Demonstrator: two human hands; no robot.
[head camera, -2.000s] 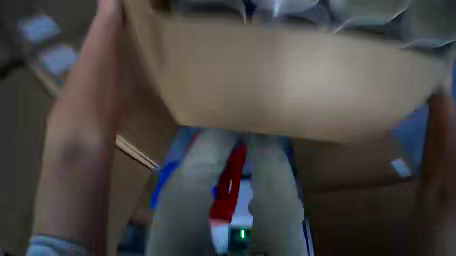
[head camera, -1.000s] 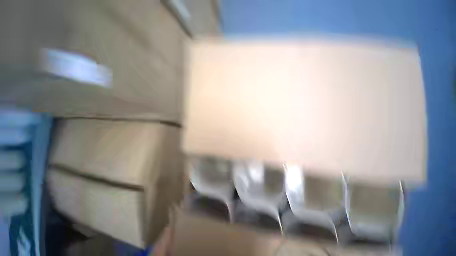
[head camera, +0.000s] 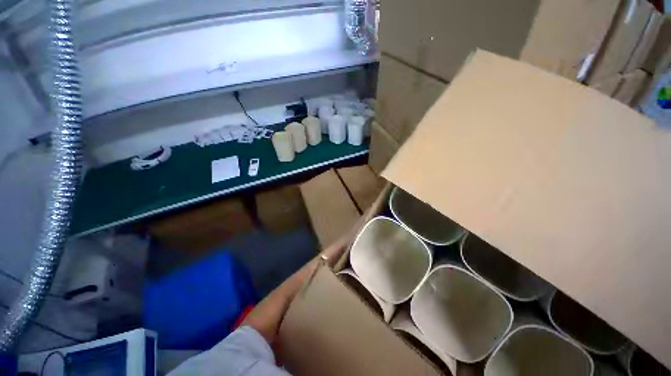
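An open brown carton (head camera: 353, 323) fills the lower right, tilted in the view, with its flaps spread. Inside stand rows of beige rounded-square containers (head camera: 462, 312), their open ends facing me. My left forearm comes up from the bottom in a pale sleeve. My left hand (head camera: 344, 248) is on the carton's left side, partly hidden by a flap, and holds it there; its fingers do not show. My right hand is not in view.
A green bench (head camera: 184, 182) at the back holds several beige and white cups, a white sheet and a small white device. Stacked cartons (head camera: 416, 88) stand behind. A ribbed duct (head camera: 65, 147) hangs left, above a blue object (head camera: 195, 297) and a machine.
The view has swung from my legs and side cartons to the green bench. The carton of containers has moved with me and now lies at the lower right. My right arm has left view.
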